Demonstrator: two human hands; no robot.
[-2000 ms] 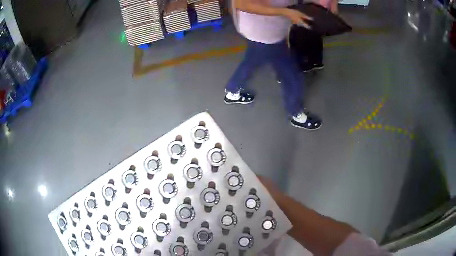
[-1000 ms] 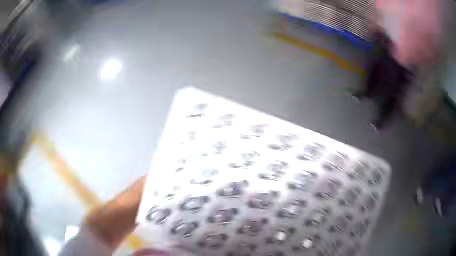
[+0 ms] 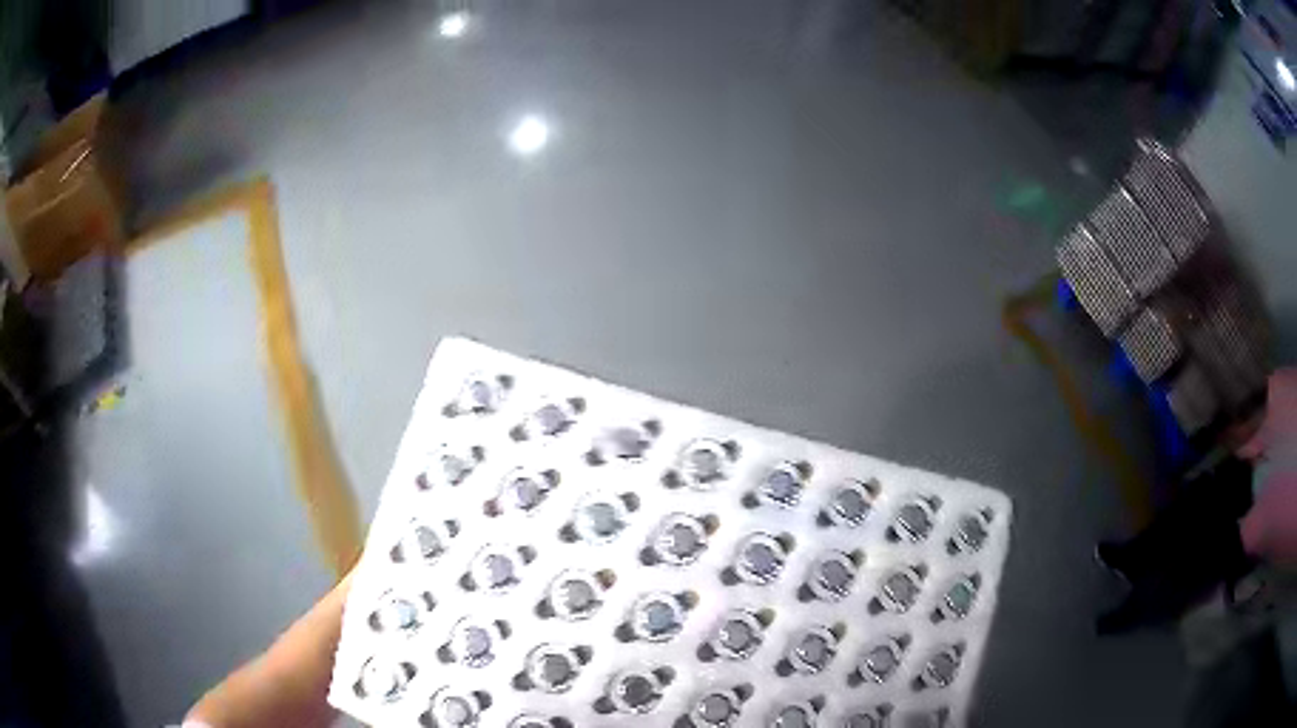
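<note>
A white foam tray [image 3: 583,462] fills the lower middle of the view, tilted, its lower edge cut off by the picture. Rows of small round silver-grey metal parts [image 3: 683,538] sit in its cut-outs, with dark slots beside them. My left hand [image 3: 292,661] is at the tray's left edge and holds it; the fingers are hidden behind or under the tray. My right hand is not in view.
Grey glossy floor [image 3: 683,213] lies ahead, with a yellow-orange line [image 3: 285,370] at the left. A cardboard box [image 3: 64,199] is at the far left. Stacked layered trays [image 3: 1138,235] stand on a blue pallet at the right. A person in pink [image 3: 1273,469] is at the right edge.
The view has turned left; the people and pallet have shifted to the right rim, and the line and box show at the left. The tray stays held, now lower. My right arm, earlier visible, is gone.
</note>
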